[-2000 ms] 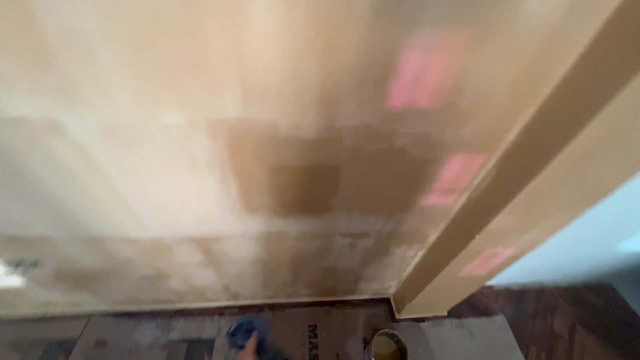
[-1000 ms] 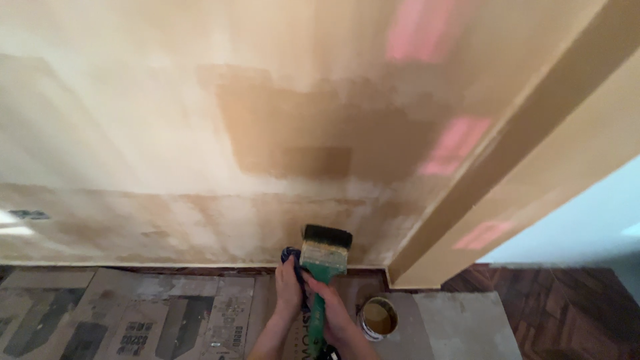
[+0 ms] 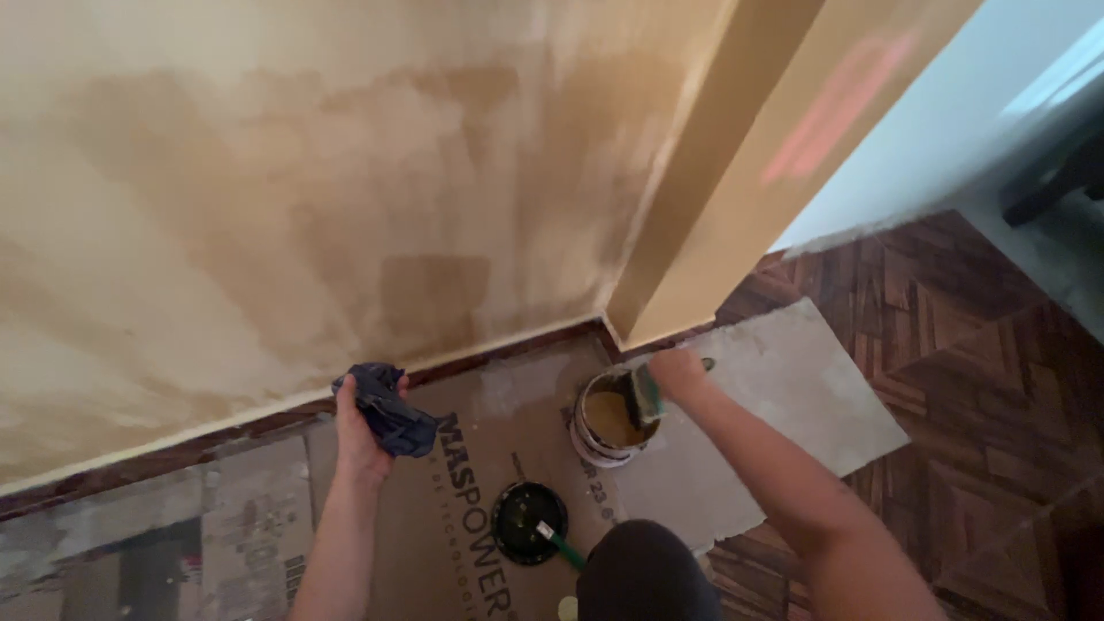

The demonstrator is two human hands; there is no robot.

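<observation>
A crumpled dark blue cloth (image 3: pixel 395 412) lies in my left hand (image 3: pixel 366 435), near the foot of the wall. At the right, my right hand (image 3: pixel 677 373) grips a wide paintbrush with a green handle (image 3: pixel 645 392); its bristles dip inside the rim of a bucket (image 3: pixel 604 448) of tan paint (image 3: pixel 611 417). Below the bucket, a round black lid (image 3: pixel 517 522) rests on the cardboard, with a smaller green-handled brush (image 3: pixel 552 536) lying across its edge.
The wall (image 3: pixel 285 190) carries patchy tan paint and meets a projecting column (image 3: pixel 690 259). Printed cardboard (image 3: pixel 405 535) and a pale sheet (image 3: pixel 776 388) cover part of the patterned wood-look floor (image 3: pixel 940 345). My knee (image 3: pixel 647 573) shows at the bottom.
One second ago both hands were together at the wide brush near the wall's foot. They are now apart, with the brush lowered into the bucket. The view has shifted.
</observation>
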